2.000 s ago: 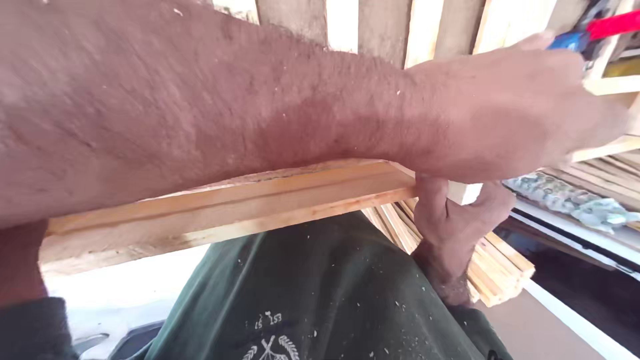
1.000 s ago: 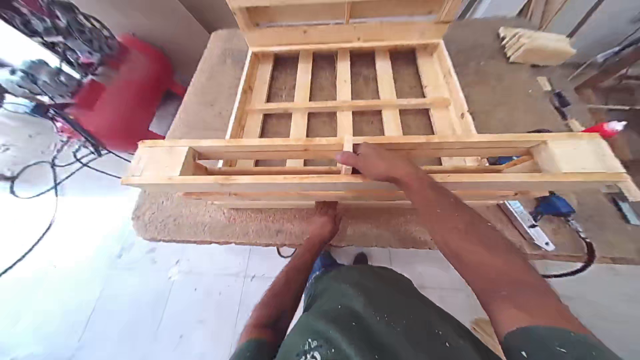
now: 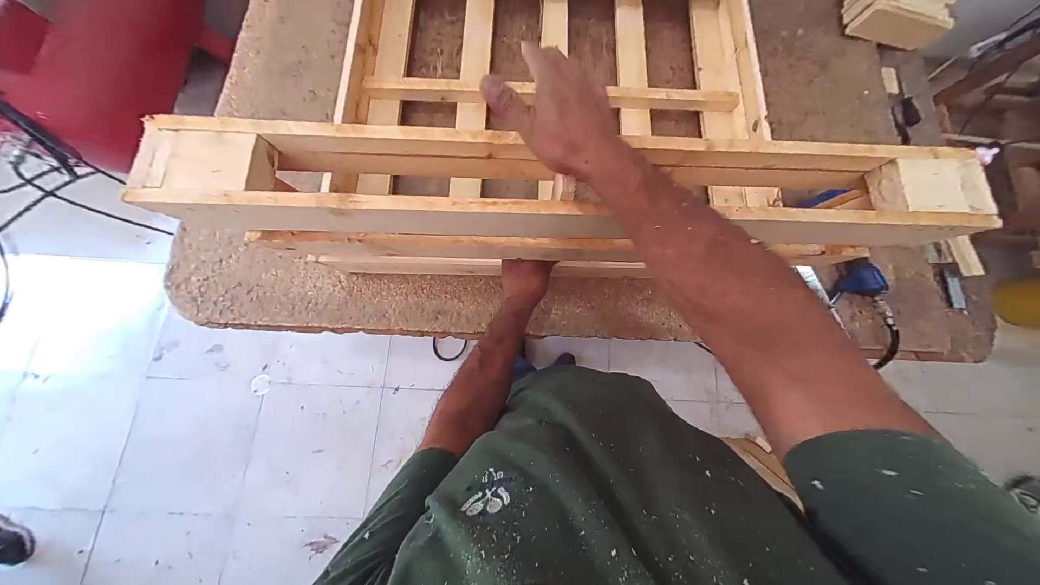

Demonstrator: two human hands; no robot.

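Observation:
A pale wooden frame (image 3: 390, 207) of long boards with end blocks lies across the near part of the worktable. Behind it is a slatted wooden panel (image 3: 479, 49) with a crosswise batten. My right hand (image 3: 561, 114) is raised over the frame's middle, fingers apart, with nothing in it. A short wood piece (image 3: 562, 188) stands between the frame's long boards, just below that hand. My left hand (image 3: 528, 276) reaches in under the frame's near side, by the lower boards (image 3: 439, 245); its fingers are hidden, so its grip does not show.
The worktable's rough edge (image 3: 268, 313) runs in front of me. A blue air tool (image 3: 861, 279) with a black hose lies at the right. Cut wood pieces (image 3: 898, 20) are stacked at the far right. A red tank (image 3: 89, 73) and black cables stand at the left.
My right hand has opened and lifted off the short wood piece in the frame's middle, where it rested a second ago. My left hand stays under the frame. The view swung widely since the earliest frame.

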